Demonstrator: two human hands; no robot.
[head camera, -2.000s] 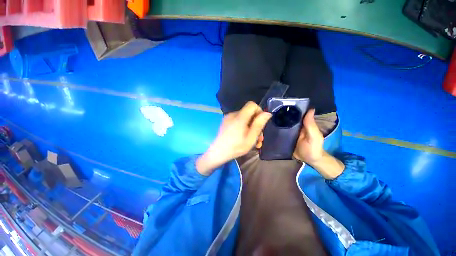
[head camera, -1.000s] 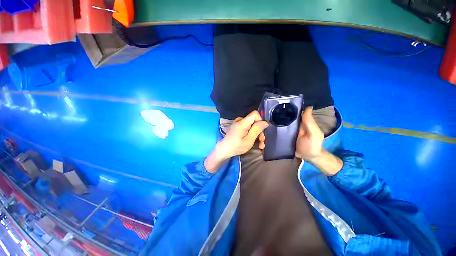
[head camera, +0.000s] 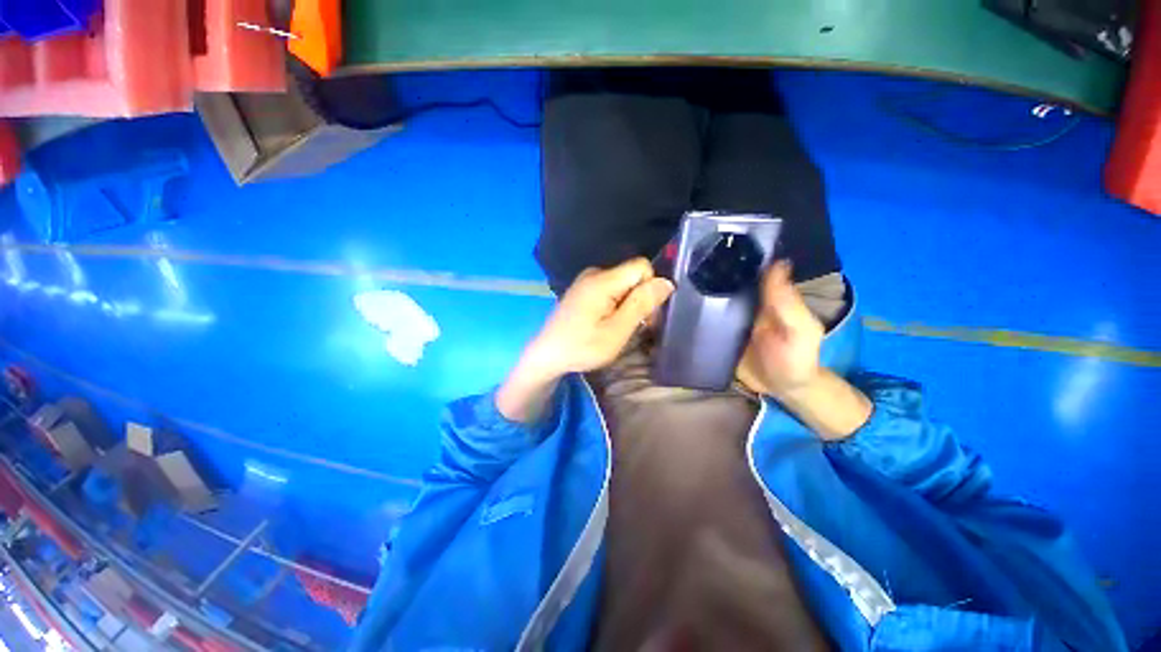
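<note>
A grey-purple smartphone (head camera: 703, 334) with a large round black camera ring is held over my lap, camera end away from me, slightly tilted. My right hand (head camera: 787, 341) grips its right edge, with the fingers partly hidden behind it. My left hand (head camera: 601, 316) is at its left edge, with thumb and forefinger pinched together by the camera end. A small red spot (head camera: 670, 252) shows between the left fingertips and the phone. What the left fingertips pinch is too small to tell.
A green-matted bench (head camera: 662, 36) crosses the top. Pink foam blocks (head camera: 143, 57) and an orange object (head camera: 317, 35) are at its left, a dark item (head camera: 1067, 23) and a red block (head camera: 1137, 147) at its right. An open carton (head camera: 274, 134) is below the bench.
The phone has moved away from my body, towards the bench, and tilted slightly. The dark clear strip seen beyond the phone two seconds ago no longer shows. My left hand has shifted slightly left.
</note>
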